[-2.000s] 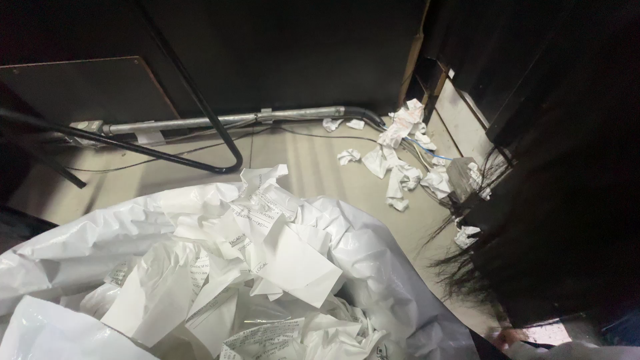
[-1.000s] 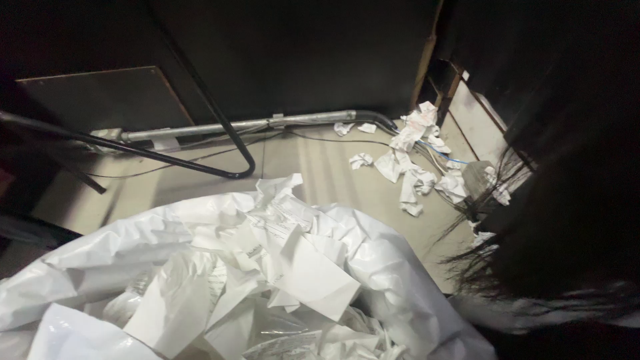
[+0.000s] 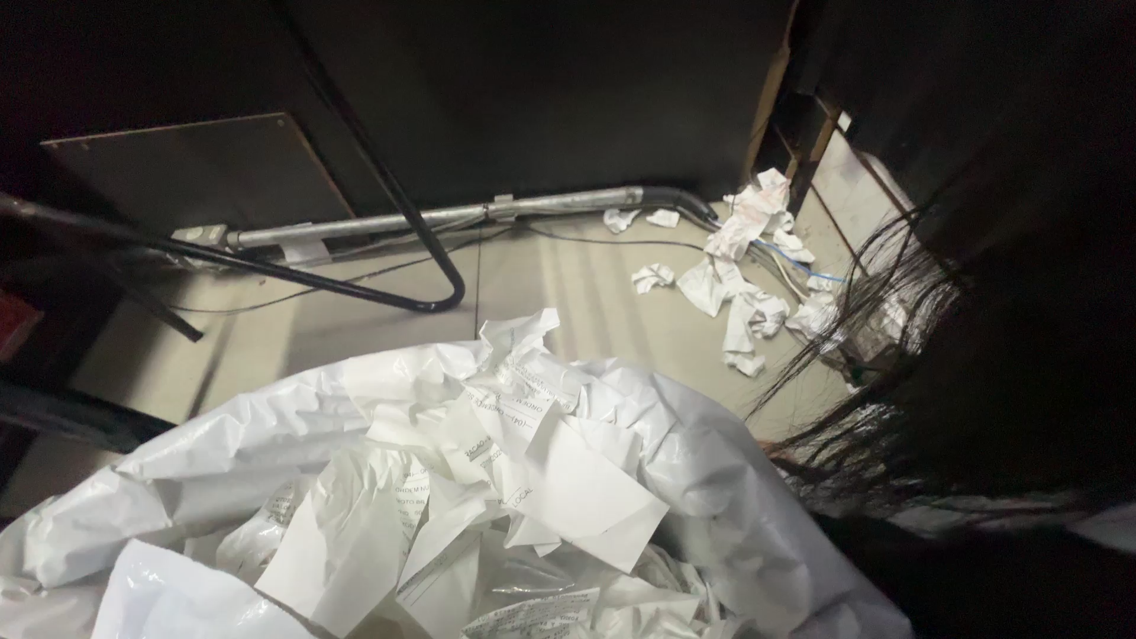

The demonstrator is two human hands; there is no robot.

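Neither of my hands can be made out. A white plastic bag (image 3: 728,479) lies open along the bottom of the view, its rim folded outward. Inside it are creased paper slips (image 3: 586,488) with printing, some clear plastic, and a smooth white plastic piece (image 3: 186,595) at the lower left. Beyond the bag, crumpled white papers (image 3: 710,284) lie on the pale tiled floor (image 3: 568,293), in a pile toward the right corner. Dark hair (image 3: 852,328) hangs over the right side and hides part of that corner.
A metal conduit (image 3: 550,202) runs along the foot of the dark wall from a junction box (image 3: 202,238). Loose cables (image 3: 781,262) come out at its right end, among the papers. A bent black metal tube frame (image 3: 390,191) stands over the floor at left.
At the lower right, what looks like part of a hand, visible two seconds ago, is out of sight now. The papers in the bag and on the floor look unchanged.
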